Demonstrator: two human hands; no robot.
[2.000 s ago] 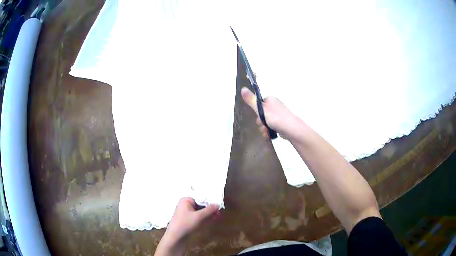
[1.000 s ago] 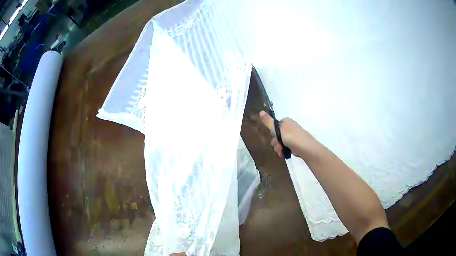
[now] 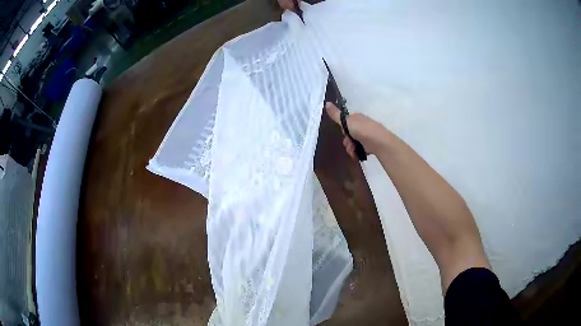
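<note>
My right hand (image 3: 358, 135) holds the black handles of the fabric shears (image 3: 344, 118). The blades point up and away into the slit between two parts of white fabric. Left of the slit, sheer striped lace fabric (image 3: 261, 172) lies folded over itself, with floral bands. Right of it, the broad white lay (image 3: 471, 127) covers the table. My left hand is not in view. Another person's hand (image 3: 290, 5) is at the fabric's far edge, at the top of the picture, beside something small and dark.
The brown table (image 3: 140, 235) shows left of the lace and in the slit. A bluish-white wrapped roll (image 3: 60, 210) lies along the table's left side. Dark workshop clutter (image 3: 64, 76) and a strip of green floor (image 3: 153, 39) are beyond the far left edge.
The shears have moved further along the fabric and the slit is longer. The left lace has been folded over. My left hand has left the picture; another person's hand shows at the far edge.
</note>
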